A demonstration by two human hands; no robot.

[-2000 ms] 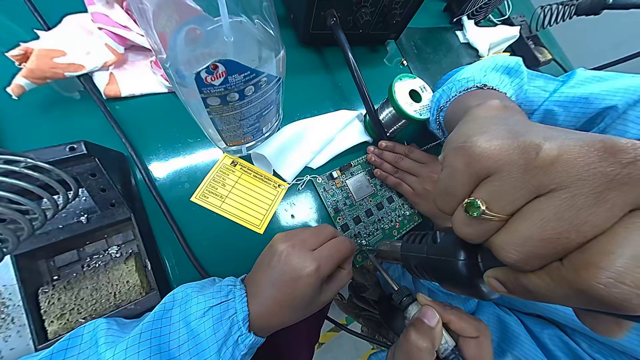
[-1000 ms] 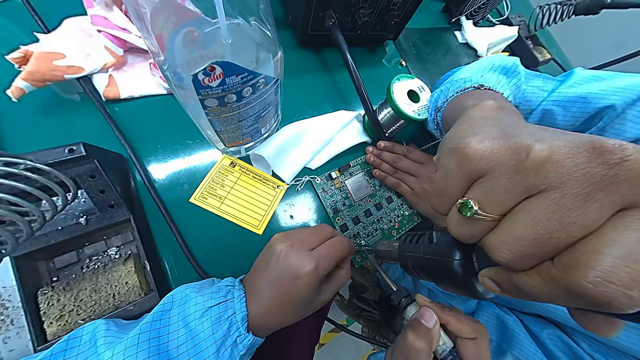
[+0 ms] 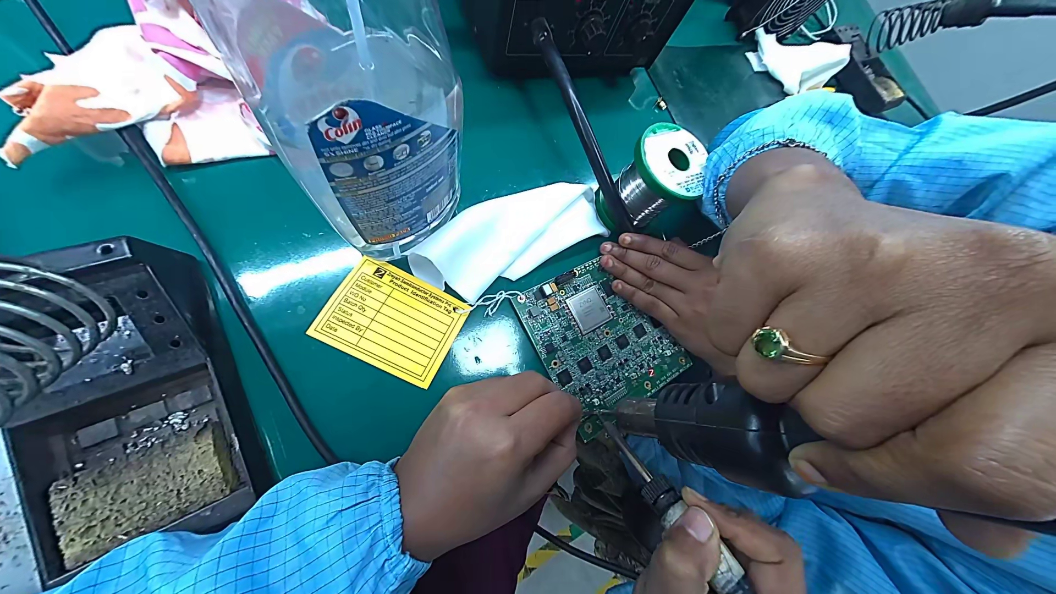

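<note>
My left hand (image 3: 495,462), fingers curled together, is at the lower left edge of the green circuit board (image 3: 590,330); what its hidden fingertips hold cannot be told. My right hand (image 3: 891,346), wearing a green-stoned ring, grips a black hot-air handpiece (image 3: 726,429), its metal nozzle close over the board's lower edge. Another person's hand (image 3: 660,285) lies flat on the board's upper right edge. A co-worker's hand (image 3: 718,549) at the bottom holds a slim metal-shafted tool (image 3: 631,454), tip at the board beside the nozzle. A yellow tag (image 3: 390,322) is tied to the board by string.
Behind the board are a white cloth (image 3: 516,235), a solder wire spool (image 3: 652,186) and a Colin cleaner bottle (image 3: 388,173). A soldering iron stand with sponge (image 3: 140,487) is at left. A black cable (image 3: 214,256) crosses the green mat. A black control unit (image 3: 569,33) stands behind.
</note>
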